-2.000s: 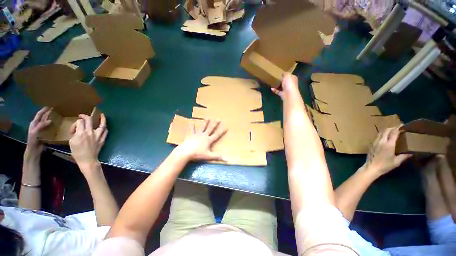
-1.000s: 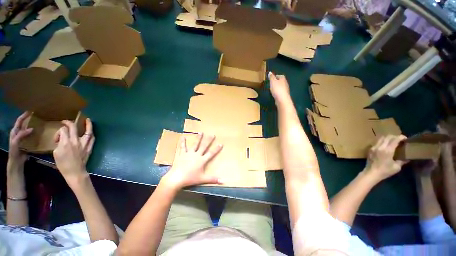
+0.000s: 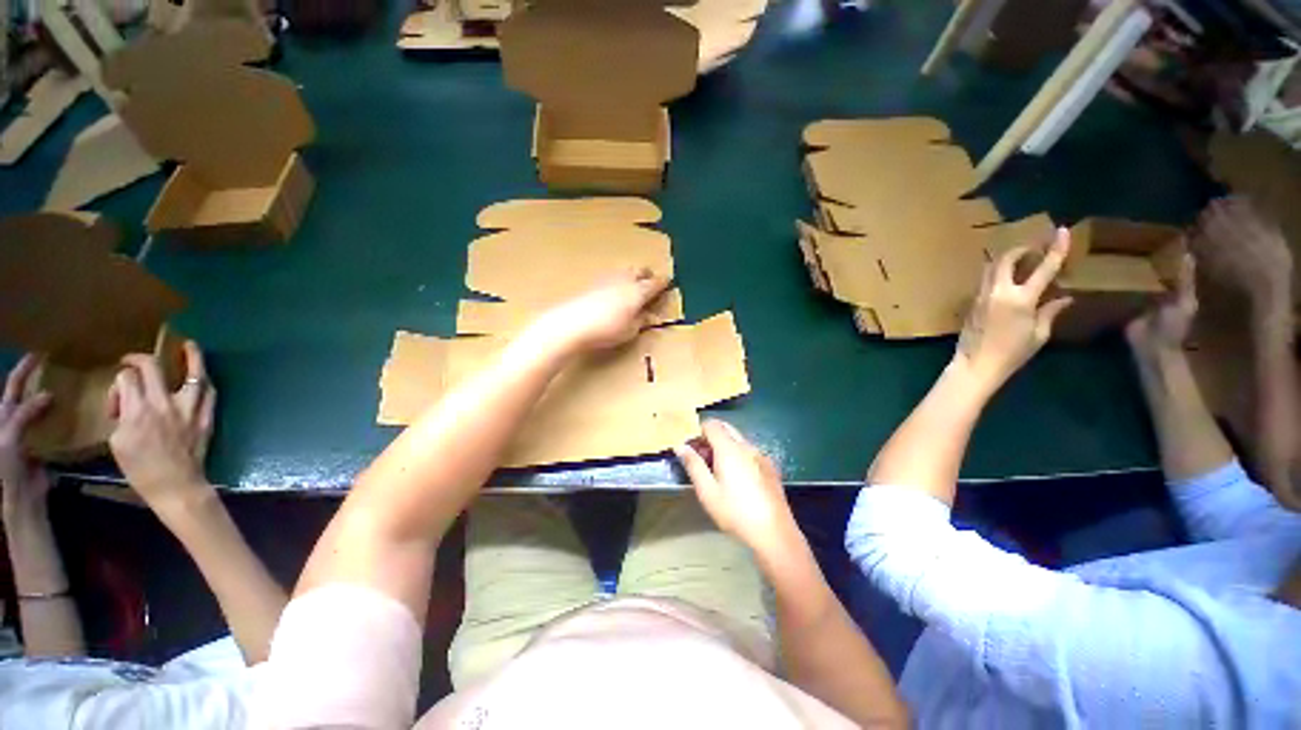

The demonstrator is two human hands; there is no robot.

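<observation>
A flat brown box blank [image 3: 571,392] lies in front of me with its scalloped end away from me; its right side wing is tilted up a little. My left hand [image 3: 616,311] reaches across it, fingers bent, at the notched right edge below the lid panel; whether it grips cardboard is unclear. My right hand [image 3: 731,474] has thumb and fingertips at the blank's near right corner, pinching its edge.
An erected box [image 3: 604,160] stands behind the blank, another [image 3: 236,207] at upper left. A stack of blanks [image 3: 913,264] lies to the right. Neighbours' hands hold boxes at left [image 3: 157,421] and right [image 3: 1016,302]. Pale legs [image 3: 1056,100] stand at upper right.
My right hand has come back from beside the erected box to the blank's near corner. My left hand has moved forward and right, from spread flat to bent. The view has shifted right.
</observation>
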